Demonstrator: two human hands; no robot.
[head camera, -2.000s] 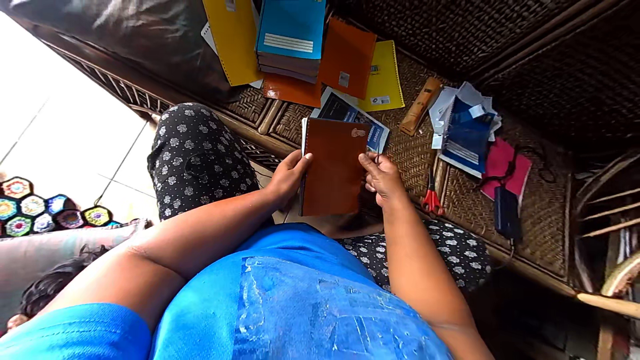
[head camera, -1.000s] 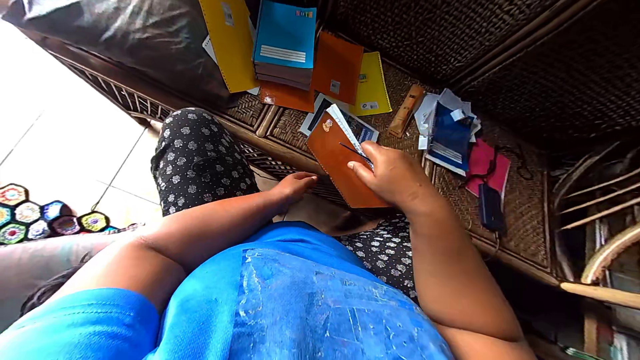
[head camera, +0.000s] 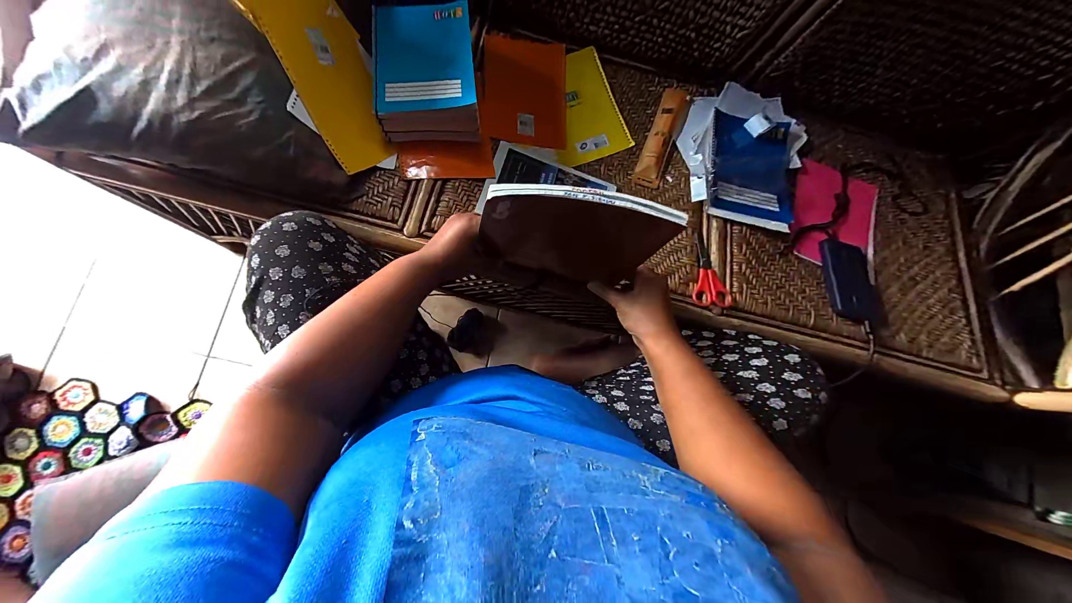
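A spiral notebook with a brown cover (head camera: 578, 234) is held over my lap, its white page edge facing up. My left hand (head camera: 456, 240) grips its left end, the fingers partly hidden behind it. My right hand (head camera: 638, 301) holds its lower right edge with thumb and fingers. Just beyond the notebook, a dark printed booklet (head camera: 536, 170) lies partly covered on the woven bench. A stack of blue-covered notebooks (head camera: 425, 59) stands behind, with orange notebooks (head camera: 526, 90) and a yellow notebook (head camera: 593, 109) beside it.
Red-handled scissors (head camera: 711, 287) lie at the wicker bench's front edge (head camera: 754, 322). Farther right are a blue notebook (head camera: 749, 167) with crumpled papers, a pink notebook (head camera: 837, 205) and a dark corded device (head camera: 847, 279). A brown wrapped packet (head camera: 661, 138) lies behind. A grey cushion (head camera: 167, 100) rests at left.
The brown notebook has turned from upright, through a slant in my right hand, to lying crosswise with its page edge up. My left hand, off it one second ago, holds it again.
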